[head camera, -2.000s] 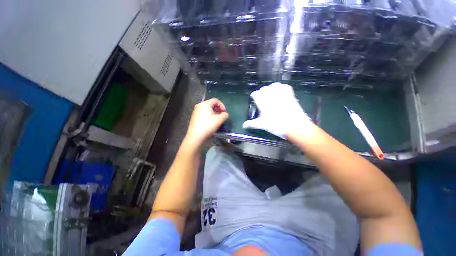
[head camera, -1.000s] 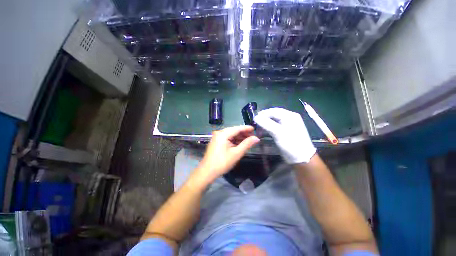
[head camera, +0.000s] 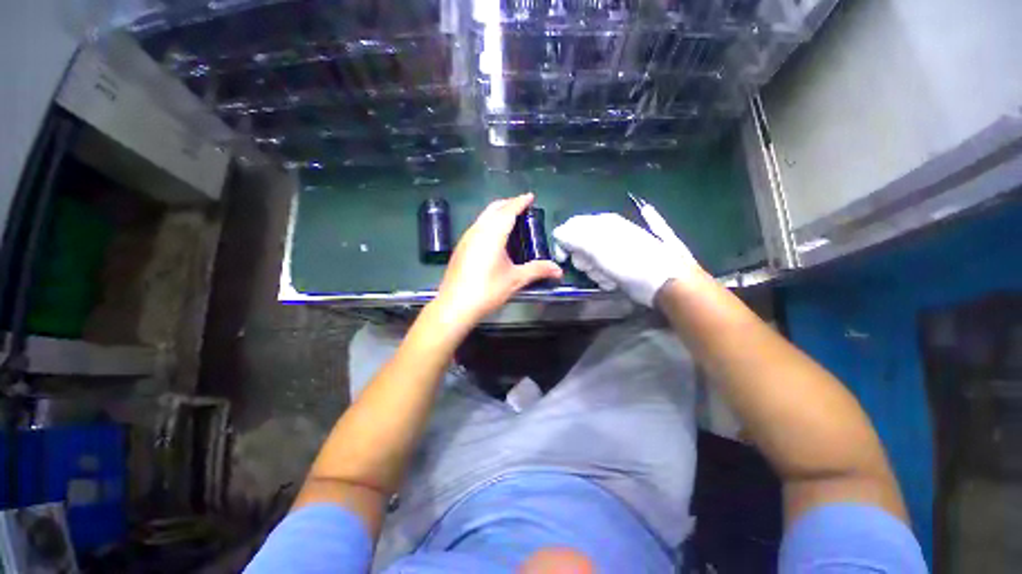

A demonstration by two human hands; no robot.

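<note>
A glossy black moulded part (head camera: 531, 237) is at the front of the green bench top. My bare left hand (head camera: 491, 265) is around it, with fingertips behind it and thumb in front. My white-gloved right hand (head camera: 614, 253) is just right of the part, its fingers curled; whether it grips anything is hidden. A second black moulded part (head camera: 435, 230) stands or lies alone to the left of my left hand. The trimming knife (head camera: 658, 221) lies on the bench, its lower end hidden behind my right hand.
Clear trays (head camera: 370, 90) with dark parts are piled across the back of the green bench (head camera: 347, 230). The bench has a raised metal edge. A pale panel stands at the right, blue machinery below it. A blue crate (head camera: 73, 477) is at the lower left.
The view has shifted right. My left hand has moved up onto the bench around the black part. My right hand has drawn level beside it, now partly covering the knife.
</note>
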